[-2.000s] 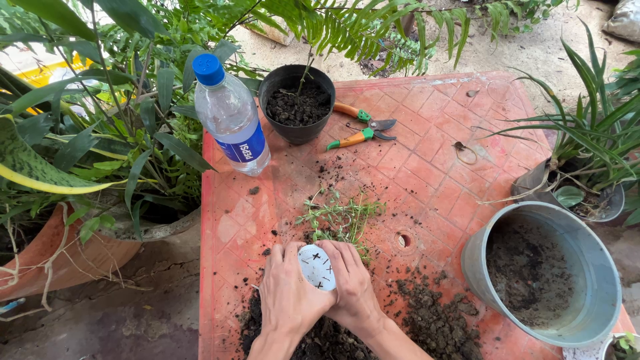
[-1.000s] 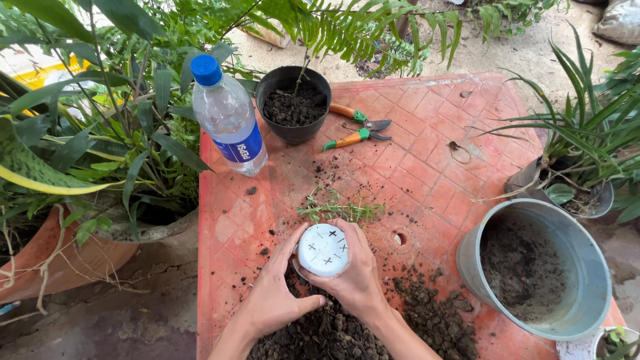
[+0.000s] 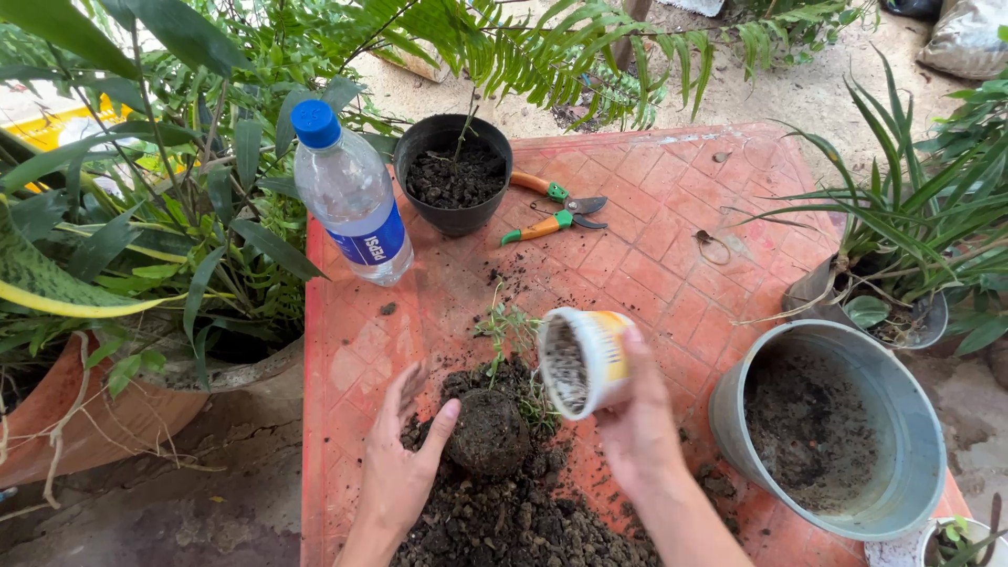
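Note:
My right hand [image 3: 642, 417] holds a small white and yellow plastic tub [image 3: 587, 362], tilted with its soil-smeared mouth toward the left. Beside the root ball [image 3: 488, 433], my left hand [image 3: 409, 449] is spread, thumb close to it; whether they touch I cannot tell. The root ball lies on its side on loose dark soil [image 3: 520, 528], with small green plants [image 3: 504, 327] reaching away from it. Behind stand a black pot [image 3: 455, 213] of soil with a thin stem and a Pepsi bottle [image 3: 366, 244] with a blue cap. Pruning shears [image 3: 559, 209] lie right of the pot.
A grey plastic bucket [image 3: 728, 402] with soil inside stands on the right of the red table [image 3: 669, 268]. Potted plants are at the right edge, one with long narrow leaves [image 3: 898, 205]. Dense foliage and a terracotta pot [image 3: 118, 417] border the left; fern fronds [image 3: 583, 55] hang over the back.
The tub was upside down between both hands; now it is off to the right in my right hand, and the root ball shows. My left hand has come away from the tub.

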